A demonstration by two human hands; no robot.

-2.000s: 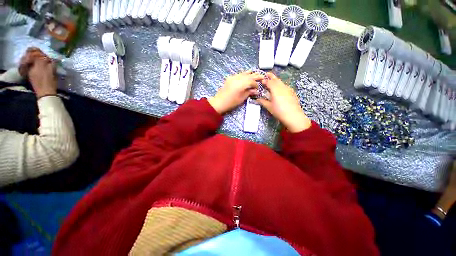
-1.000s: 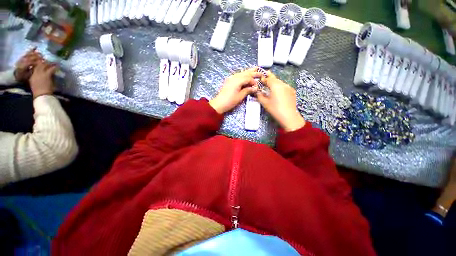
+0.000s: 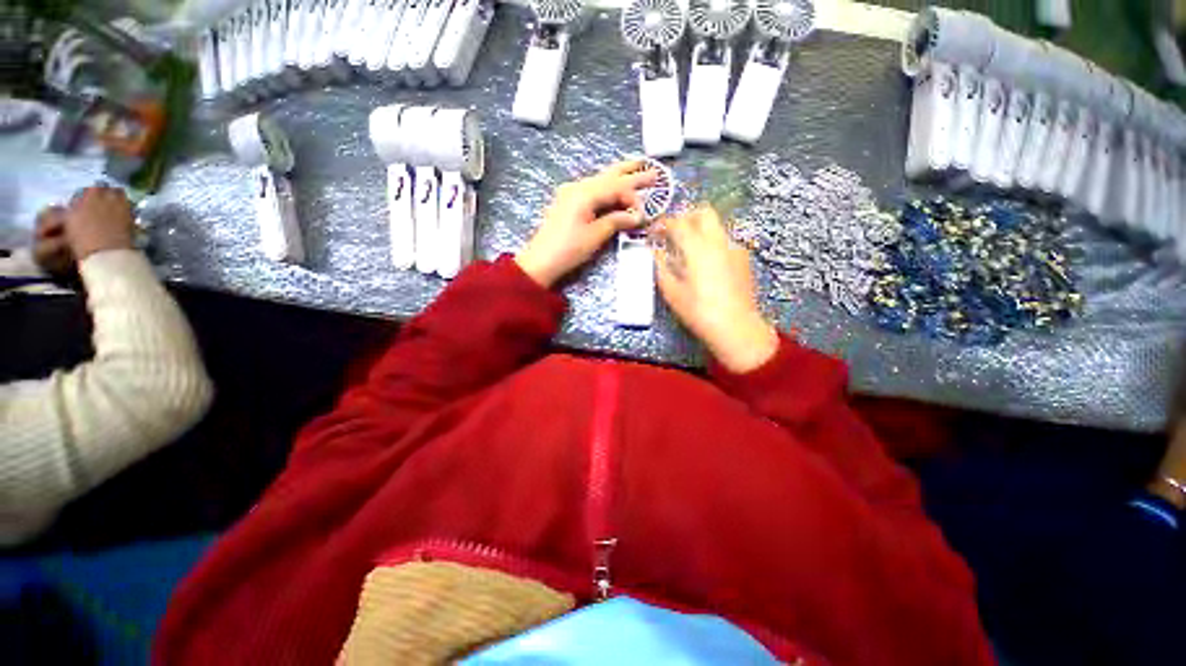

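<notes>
A white handheld fan (image 3: 635, 286) lies in front of me, its handle towards me and its round spoked head away from me. My left hand (image 3: 588, 219) holds the fan at its head and neck from the left. My right hand (image 3: 708, 276) is at the right side of the neck, fingertips bent close to it. Whether the right fingers hold a small part cannot be seen. The neck opening is mostly hidden by the fingers.
A heap of silvery pale parts (image 3: 817, 234) and a heap of blue-black parts (image 3: 975, 271) lie to the right. Spaced fans (image 3: 661, 111) lie ahead. Stacked fans stand left (image 3: 427, 215) and right (image 3: 1041, 137). Another person's hands (image 3: 89, 228) rest at the far left.
My right hand has moved slightly back from the fan head, which now shows more of its spokes. The camera view has shifted a little.
</notes>
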